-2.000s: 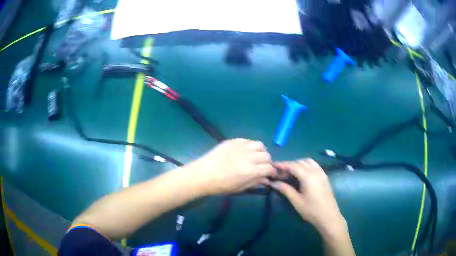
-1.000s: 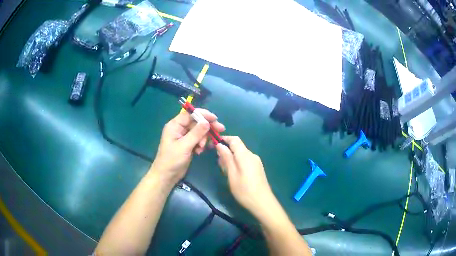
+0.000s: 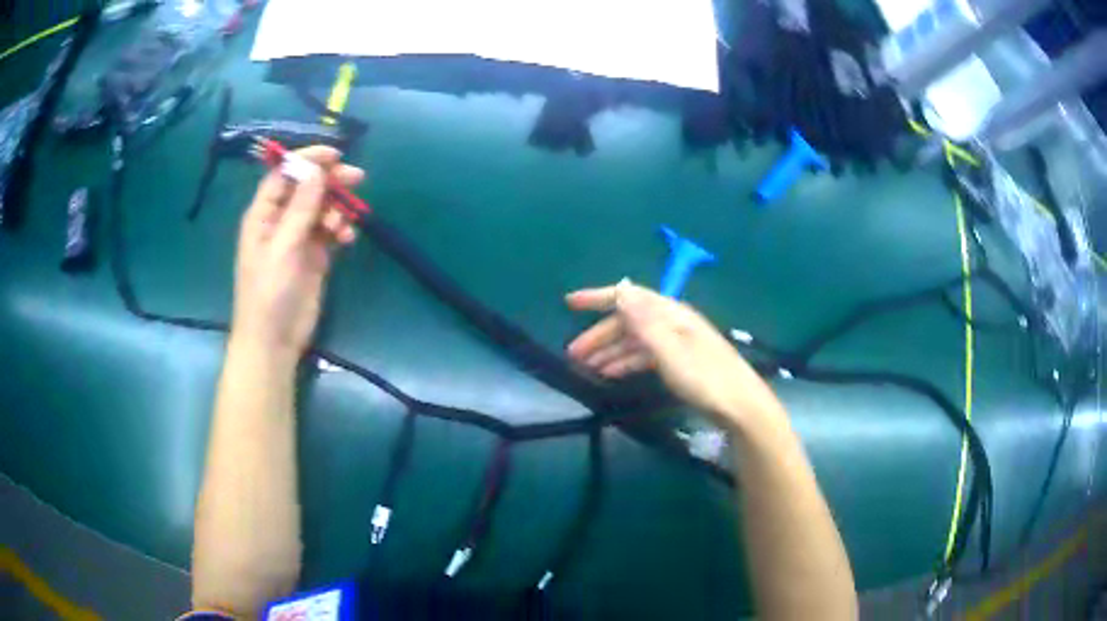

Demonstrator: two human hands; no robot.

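Note:
A black branching wire harness (image 3: 473, 318) lies across the green table. My left hand (image 3: 291, 231) holds the red power leads (image 3: 346, 200) at its upper left end, with white markers between the fingers. My right hand (image 3: 649, 346) is over the thick black trunk near the branching point, fingers apart, and holds nothing that I can see. Several thin branches hang toward the near edge, with white connectors (image 3: 381, 523) on their tips. A thin black branch (image 3: 176, 320) runs off to the left, passing by my left forearm.
Two blue T-shaped tools (image 3: 683, 262) lie beyond my right hand. A white paper sheet (image 3: 486, 36) covers dark sleeve bundles at the back. Loose black sleeves (image 3: 826, 91) lie right of it. A film-wrapped black piece (image 3: 78, 231) is at far left. A lit-screen device (image 3: 310, 605) is at the near edge.
My left hand still holds the red leads, now farther left. My right hand has left the sleeve near the red leads and moved right along the trunk, its fingers opened. The camera view has shifted.

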